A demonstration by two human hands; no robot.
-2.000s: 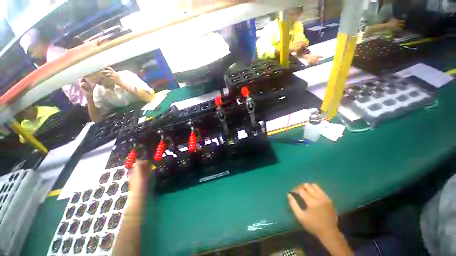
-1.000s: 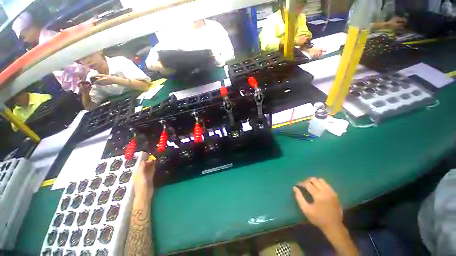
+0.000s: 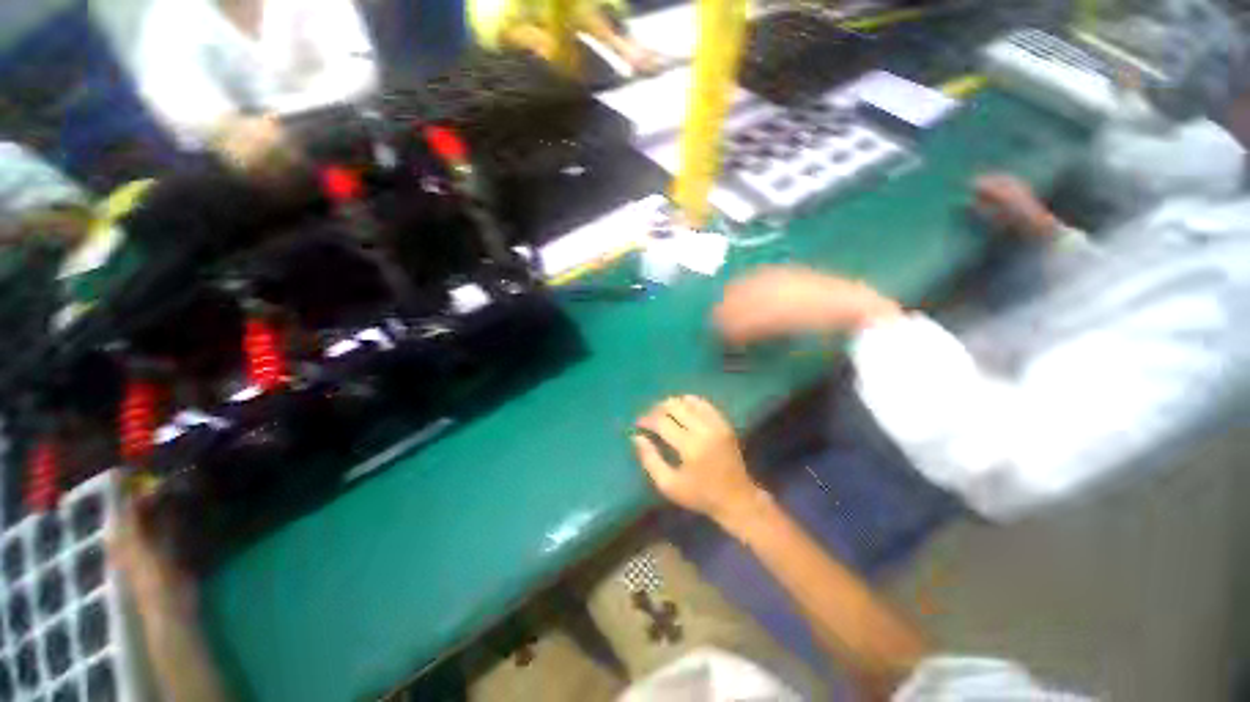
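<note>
The frame is blurred. My right hand point(image 3: 696, 460) is over the green mat near the front edge, with a small dark piece point(image 3: 662, 446) between thumb and fingers. My left hand point(image 3: 135, 528) is a smear at the far left, between the white component tray point(image 3: 118, 603) and the clamping fixture; its fingers cannot be made out. The tray holds rows of dark units. The long black clamping fixture point(image 3: 322, 460) has a pale label on its front edge and several red toggle grips point(image 3: 265, 354).
At right, another person's white-sleeved arm point(image 3: 960, 398) reaches in, its hand point(image 3: 788, 305) over the mat. A further hand point(image 3: 1012, 206) is behind. A yellow post point(image 3: 709, 117), whitish bottle point(image 3: 662, 254) and second tray point(image 3: 823, 165) stand beyond. A clear scrap point(image 3: 565, 528) lies near the mat edge.
The view has swung right, so the fixture and white tray now sit farther left. The neighbouring person's arm and hand have come into view at right. My right hand still has the dark piece.
</note>
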